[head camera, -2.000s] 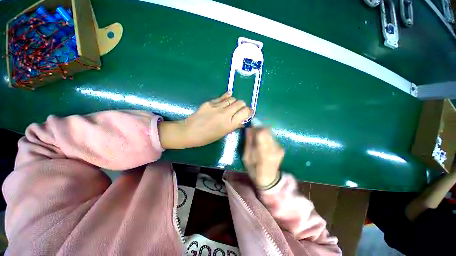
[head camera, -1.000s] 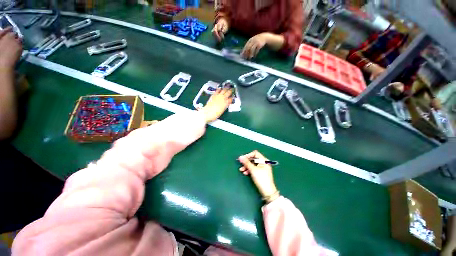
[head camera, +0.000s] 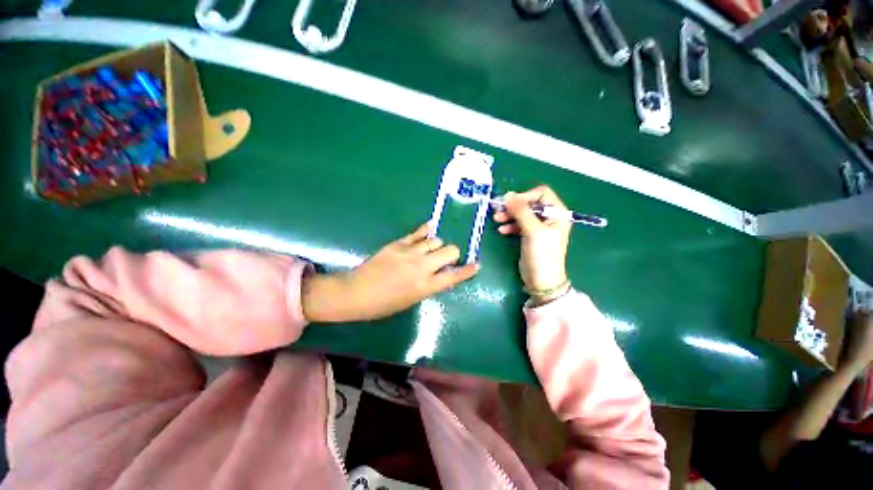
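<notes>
A white oval housing lies on the green surface in front of me, its wide solid end pointing away. A blue insert shows in that solid end. My left hand holds the near end of the housing with thumb and fingers. My right hand holds a slim pen-like tool like a pen, just right of the housing. The tool's tip is at the right edge of the solid end; whether it touches cannot be told.
A cardboard box of blue parts with red leads stands at the left. Another box with small white pieces stands at the right, by a person's arm. Beyond the white strip lie several housings.
My left hand has come back from beyond the strip and a housing now lies in front of me under it. My right hand has brought the tool to the housing. The view has tilted down.
</notes>
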